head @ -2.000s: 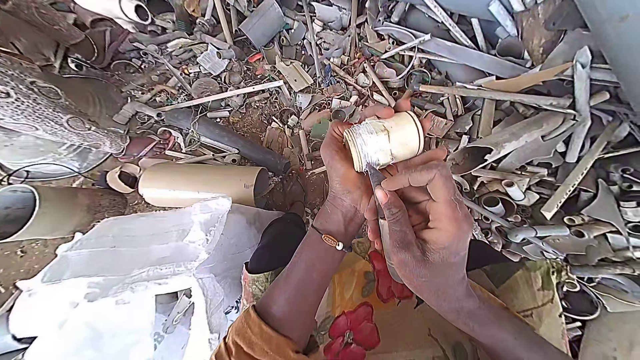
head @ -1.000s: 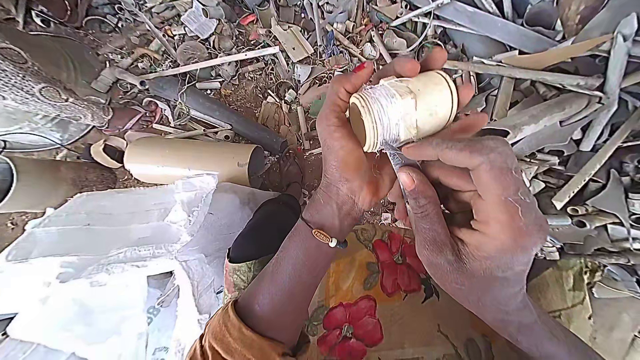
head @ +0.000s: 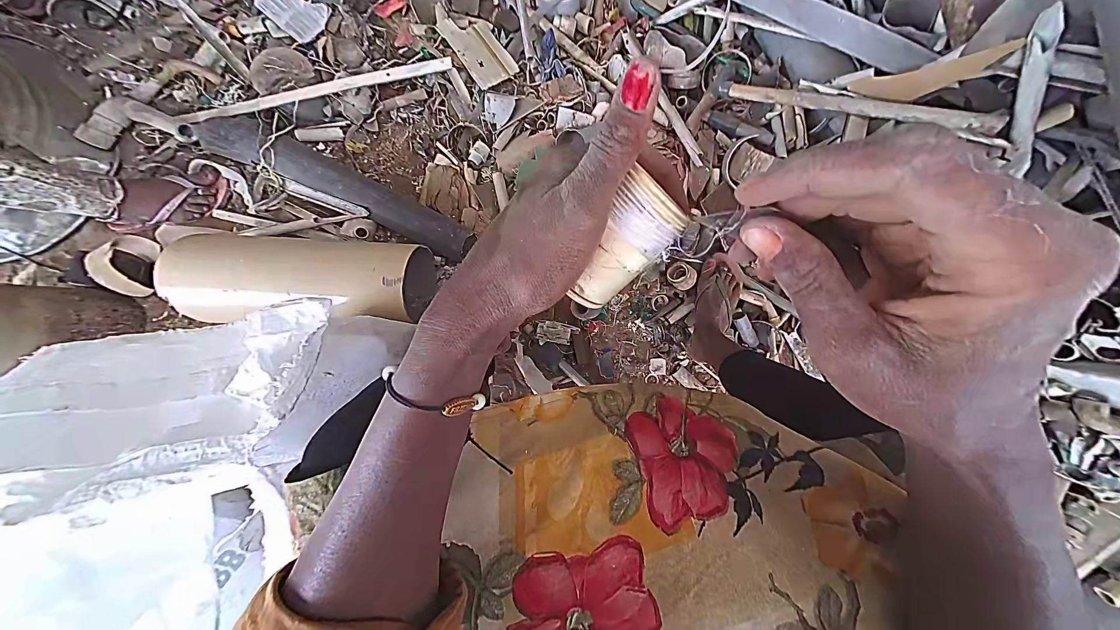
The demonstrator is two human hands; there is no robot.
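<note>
My left hand [head: 542,227] is wrapped around a short cream plastic cylinder [head: 604,267], which it holds tilted. A ridged, thread-like band with wispy white fibres [head: 652,210] runs round the cylinder near its upper right end. Just right of that end, thumb and forefinger of my right hand [head: 875,254] pinch thin, pale, tangled strands [head: 722,225] that reach toward the band. Whether the fingers also hold a tool is hidden.
A cream pipe length [head: 280,271] and a dark grey pipe [head: 332,175] lie at left. White woven sacking [head: 131,385] spreads at lower left. Pipe offcuts and plastic scraps cover the ground. Flower-patterned cloth [head: 560,472] covers my lap.
My left hand has turned, tilting the cylinder. My right hand has drawn away to the right, with strands between its fingers; the pointed grey tool at the band earlier no longer shows.
</note>
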